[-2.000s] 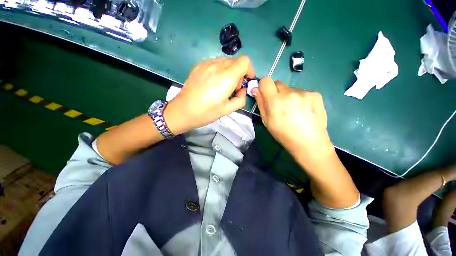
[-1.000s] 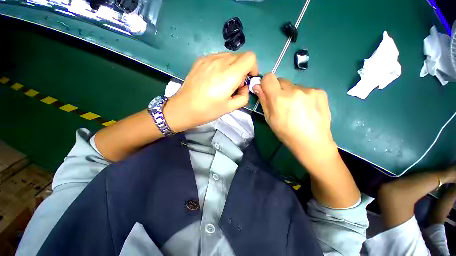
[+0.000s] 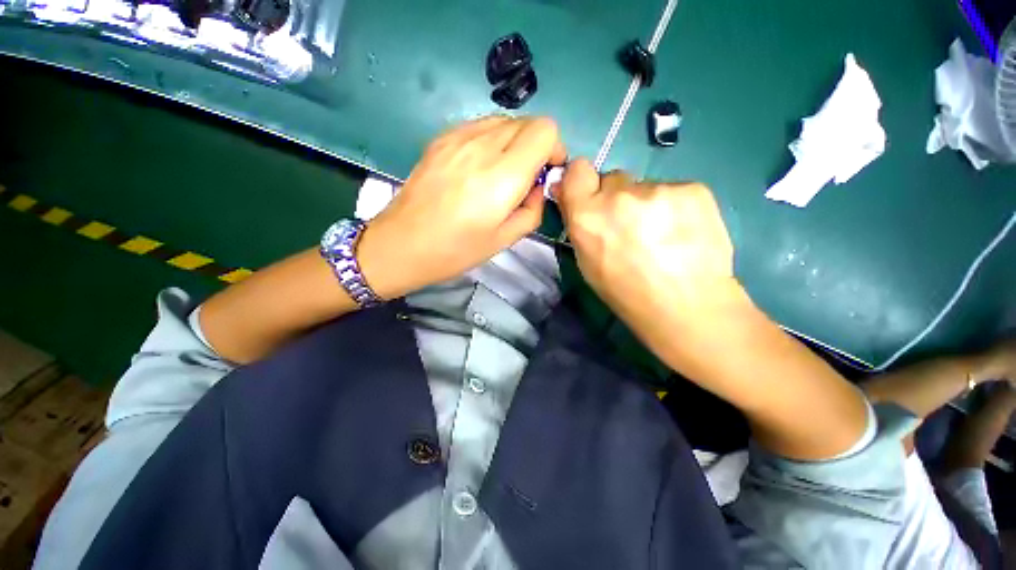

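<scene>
My left hand [image 3: 474,195], with a metal watch on its wrist, holds a small dark part [image 3: 543,176] between thumb and fingertips. My right hand [image 3: 646,239] meets it at the table's front edge and pinches a small white scrap [image 3: 555,178] against the part. The fingers hide most of both. Two black shells [image 3: 513,71] lie touching each other on the green table beyond my hands. Another black shell [image 3: 638,62] lies at the pale seam, and one with a silvery face [image 3: 665,124] lies right of it.
A clear tray [image 3: 318,39] with black parts is at the upper left. Crumpled white paper [image 3: 833,134] lies at the right, with a second tissue [image 3: 964,106] beside a fan [image 3: 1006,95]. A white cable [image 3: 958,292] curves along the right. Another person's arm [image 3: 941,379] is at the lower right.
My right forearm and elbow have swung outward to the right, and the right hand has turned slightly. The fingertips remain together at the small part. The view has shifted slightly.
</scene>
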